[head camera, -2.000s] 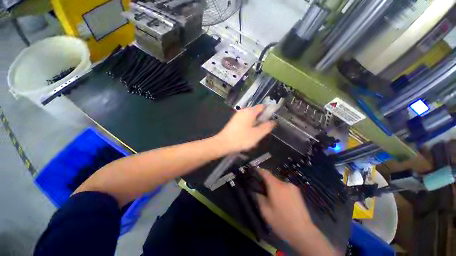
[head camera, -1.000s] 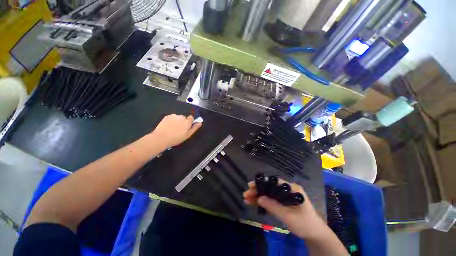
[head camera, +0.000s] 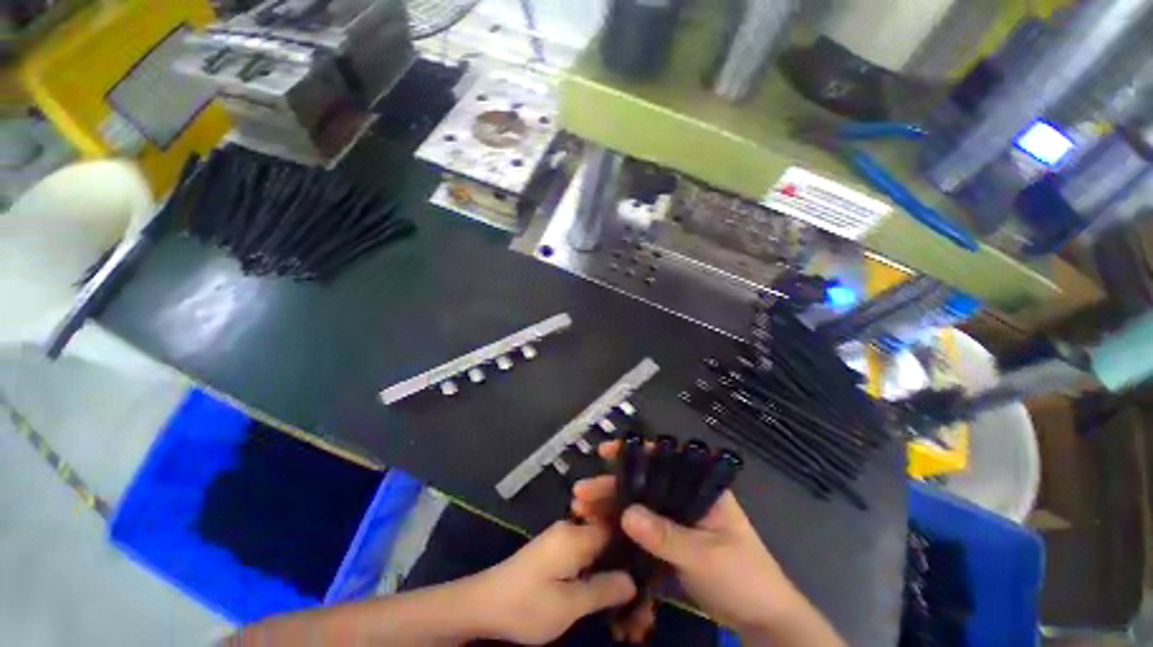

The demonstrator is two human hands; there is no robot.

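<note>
My right hand (head camera: 708, 550) holds an upright bundle of several black tubes (head camera: 670, 474) near the front table edge, round ends up. My left hand (head camera: 569, 569) is closed around the lower part of the same bundle. A silver loading bar (head camera: 578, 427) with small metal inserts lies just behind and left of the hands. A second loading bar (head camera: 475, 360) with inserts lies further left. A loose pile of black tubes (head camera: 790, 405) lies right of centre.
The lower mould (head camera: 721, 234) sits under the pale green platen (head camera: 708, 152) at the back. A mould plate (head camera: 493, 133) and steel blocks (head camera: 278, 89) stand back left, near fanned black pieces (head camera: 285, 215). Blue bins (head camera: 190, 487) are below left and right. A white bucket (head camera: 63, 253) is at left.
My left hand has moved from the table left of centre to the tubes in my right hand. Two loading bars now lie apart. The tubes next to the nearer bar are gone from the mat.
</note>
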